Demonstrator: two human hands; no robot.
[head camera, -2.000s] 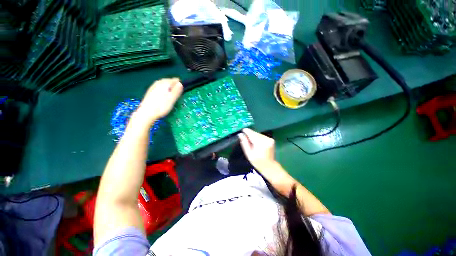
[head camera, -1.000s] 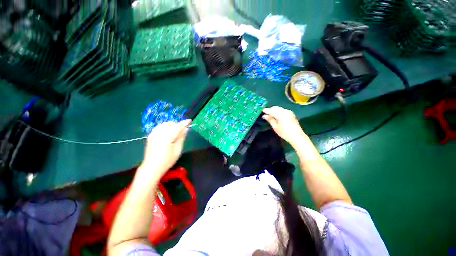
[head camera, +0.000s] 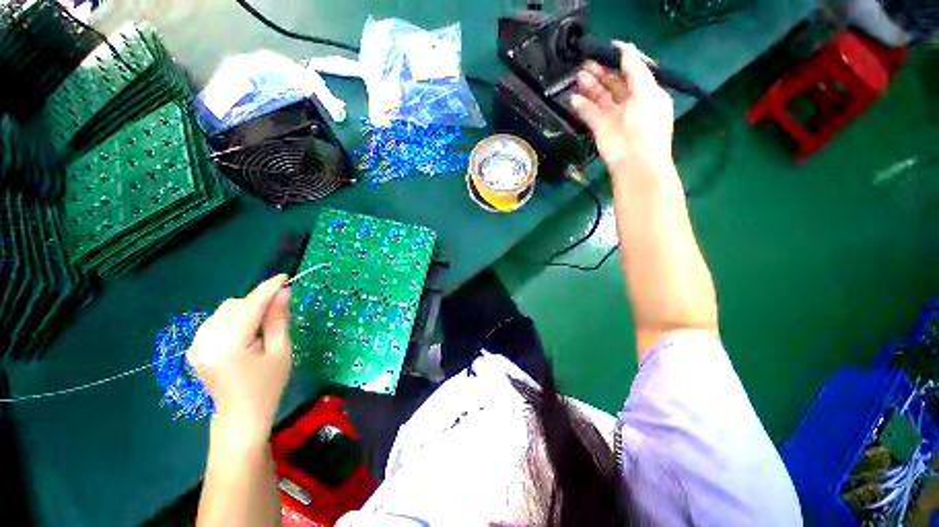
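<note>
A green printed circuit board (head camera: 362, 301) with small blue components lies on a black ribbed fixture (head camera: 427, 335) at the bench edge. My left hand (head camera: 247, 345) is at its left side, pinching thin solder wire (head camera: 307, 274); the wire's tip is over the board and its tail runs off left. My right hand (head camera: 623, 108) is at the soldering station (head camera: 537, 98), its fingers at the black soldering iron handle (head camera: 601, 51) in the holder. Whether they are closed on the handle is unclear.
Loose blue components (head camera: 180, 371) lie left of my left hand, with another pile (head camera: 410, 150) beyond the board. A fan (head camera: 283, 154), plastic bags (head camera: 417, 72) and a yellowish tip cleaner tin (head camera: 501, 171) stand beyond. Stacked boards (head camera: 134, 180) are left, a red stool (head camera: 829, 93) right.
My right hand has left the board's edge and moved up to the soldering station. The board is turned more upright in view. My left hand's wire now reaches over the board. The view has shifted right.
</note>
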